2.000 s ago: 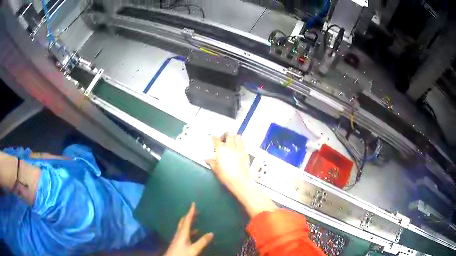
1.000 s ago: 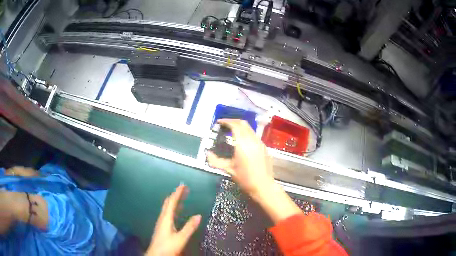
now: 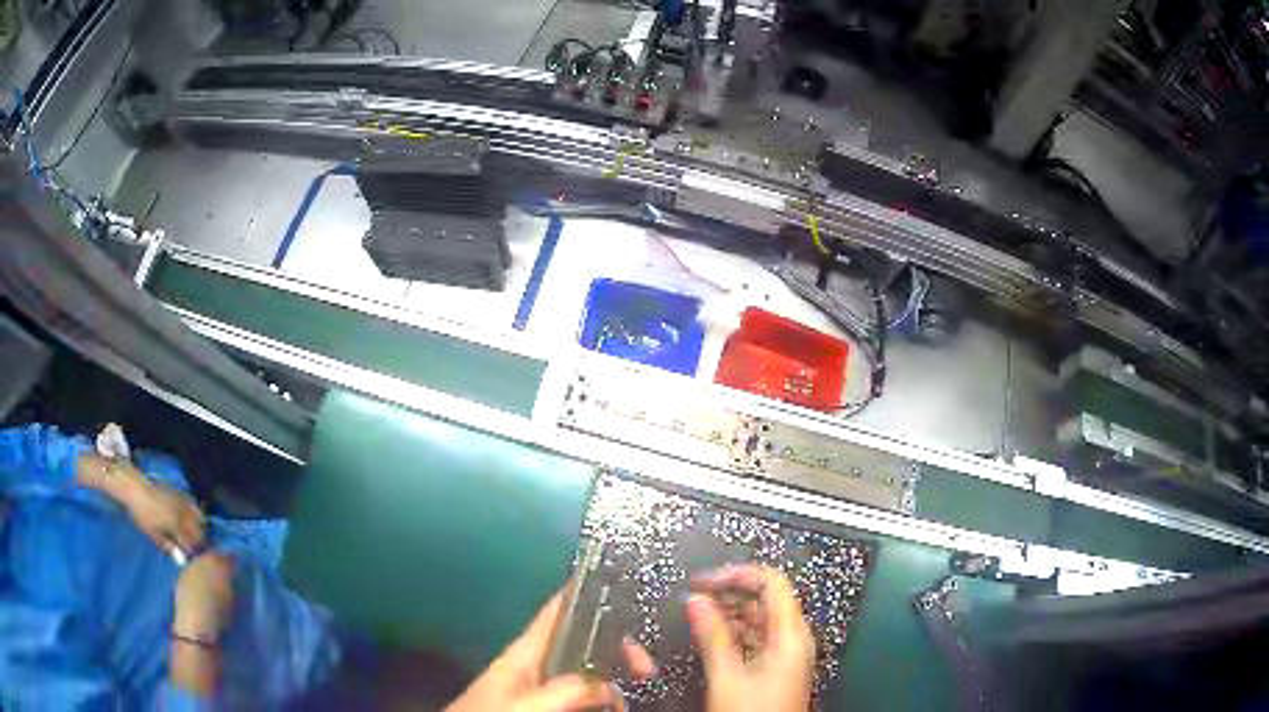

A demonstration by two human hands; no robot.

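My left hand (image 3: 546, 670) holds a narrow grey fixture plate (image 3: 583, 612) upright at the left edge of the parts mat. My right hand (image 3: 753, 637) is over the mat just right of the plate, its fingers curled with thumb and fingertips close together. Whether it pinches a small part cannot be told. Small shiny metal parts (image 3: 824, 570) lie scattered over the dark mat, with a barer dark patch around the hands.
A green work mat (image 3: 439, 522) lies left of the parts. Beyond run the conveyor belt (image 3: 355, 338) and loaded carriers (image 3: 821, 465) between rails. Behind stand a blue bin (image 3: 640, 327), a red bin (image 3: 784, 362) and a dark ribbed stack (image 3: 434, 216). A blue-clothed person (image 3: 105, 584) sits at left.
My right hand has come back from the conveyor to the parts. My left hand has moved right from the green mat and now holds a plate. A dark item earlier in my right hand is gone from it.
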